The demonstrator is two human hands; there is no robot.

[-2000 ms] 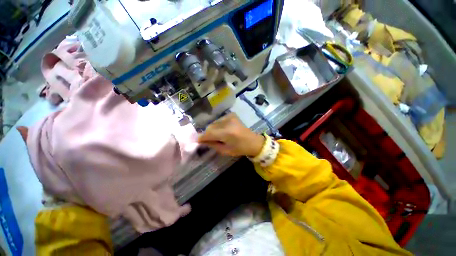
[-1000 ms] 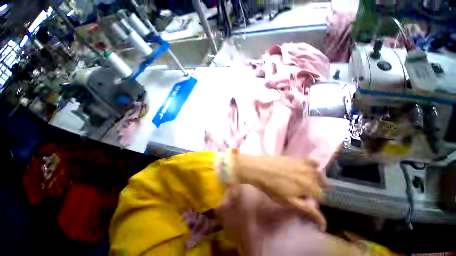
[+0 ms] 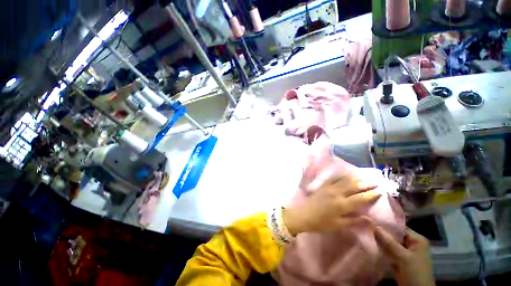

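Note:
A pale pink garment piece lies over the front of the white table and hangs toward my lap, its upper part beside the needle area of the white overlock machine. My left hand lies flat on top of the fabric, fingers spread, left of the needle. My right hand is at the fabric's right edge, in front of the machine, with the edge between thumb and fingers. Its lower part is cut off by the picture's edge. More crumpled pink fabric lies behind, left of the machine head.
A blue label is on the white tabletop at left. Another machine with white thread cones stands farther left. Pink thread cones stand at the top right. Something red is below the table at lower left.
The view has swung left from the machine's front. My left hand has moved up and now lies spread on the fabric near the needle. My right hand shows at the fabric's edge.

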